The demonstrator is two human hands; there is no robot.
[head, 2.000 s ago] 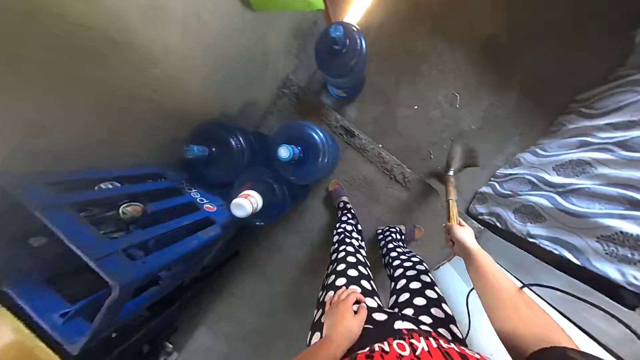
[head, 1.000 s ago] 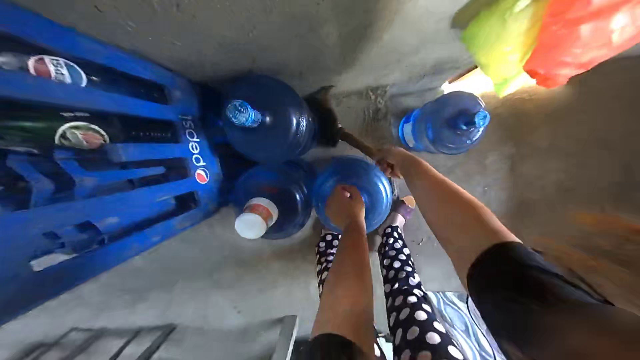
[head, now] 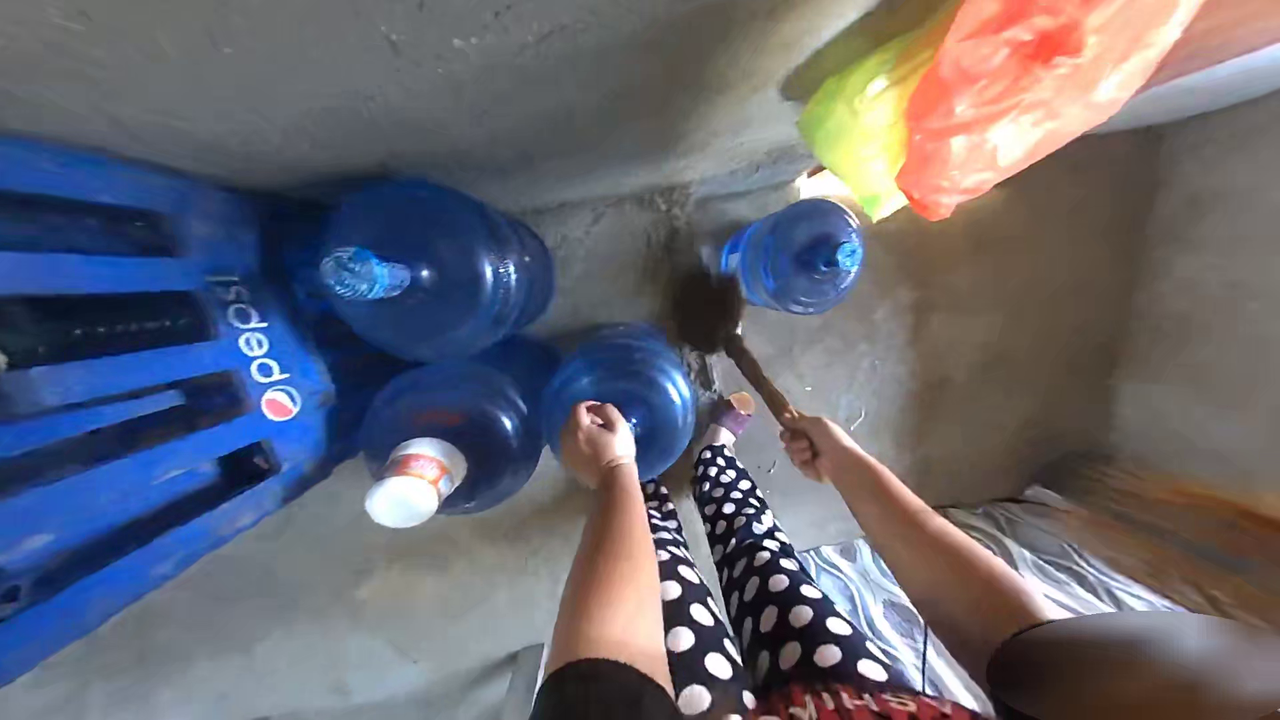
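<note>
My left hand (head: 598, 440) is closed over the neck of a blue water jug (head: 655, 375), whose neck is mostly hidden under the fingers. My right hand (head: 815, 445) grips the wooden handle of a short broom (head: 762, 378). The dark, blurred broom head (head: 705, 308) is on the floor between that jug and another blue jug (head: 805, 258) near the wall. Left of my left hand are a jug with a white cap (head: 455, 430) and a larger jug with a light blue cap (head: 440, 270).
A blue Pepsi crate (head: 140, 400) fills the left side. Red (head: 1030, 100) and yellow-green (head: 870, 115) plastic bags hang at upper right. Patterned grey-white fabric (head: 870, 590) lies behind my right arm. A concrete wall (head: 450, 90) runs beyond the jugs.
The broom head has moved from beside the larger jug, a second ago, rightward toward the jug near the wall. My left hand, on my thigh two seconds ago, is on a jug's neck.
</note>
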